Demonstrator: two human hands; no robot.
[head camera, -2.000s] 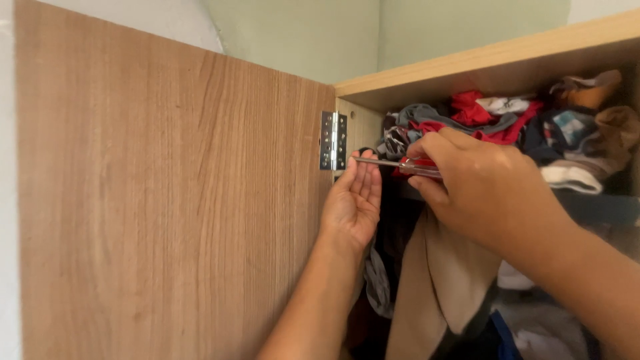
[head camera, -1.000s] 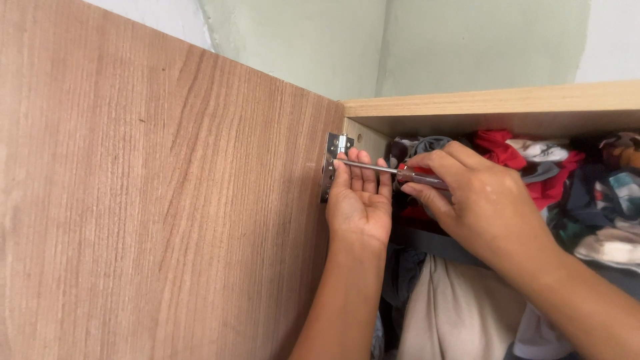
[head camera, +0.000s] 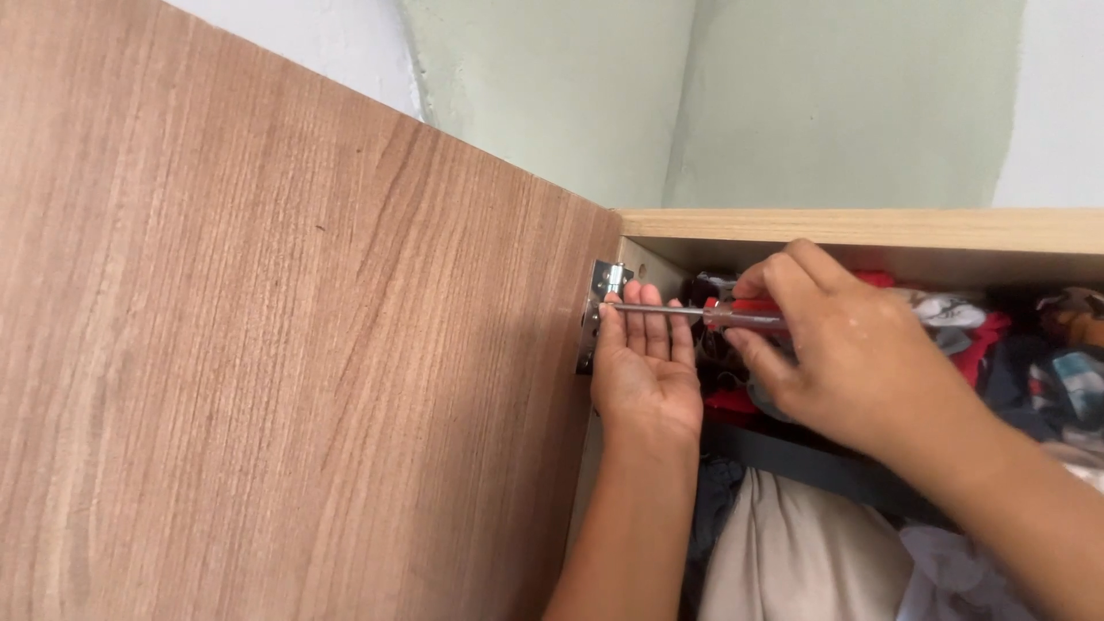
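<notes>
My right hand (head camera: 828, 345) grips the red translucent handle of a screwdriver (head camera: 746, 316), whose metal shaft points left. The tip meets a metal butt hinge (head camera: 593, 321) on the inner edge of the wooden cabinet door (head camera: 345, 345). Palm up, my left hand (head camera: 649, 362) lies under the shaft, its thumb and a fingertip close around the tip end beside the hinge. Those fingers cover part of the hinge. Whether a screw sits at the tip cannot be told.
The cabinet's top panel (head camera: 862, 226) runs above my hands. Inside, mixed clothes (head camera: 975, 336) fill the upper shelf, and a dark shelf edge (head camera: 819, 461) lies below them. Beige cloth (head camera: 802, 552) hangs underneath. Green walls (head camera: 552, 103) meet in a corner behind.
The screwdriver tip, near my left fingertips beside the hinge two seconds ago, is now at the hinge. My left hand has come up against the hinge. The view has shifted closer.
</notes>
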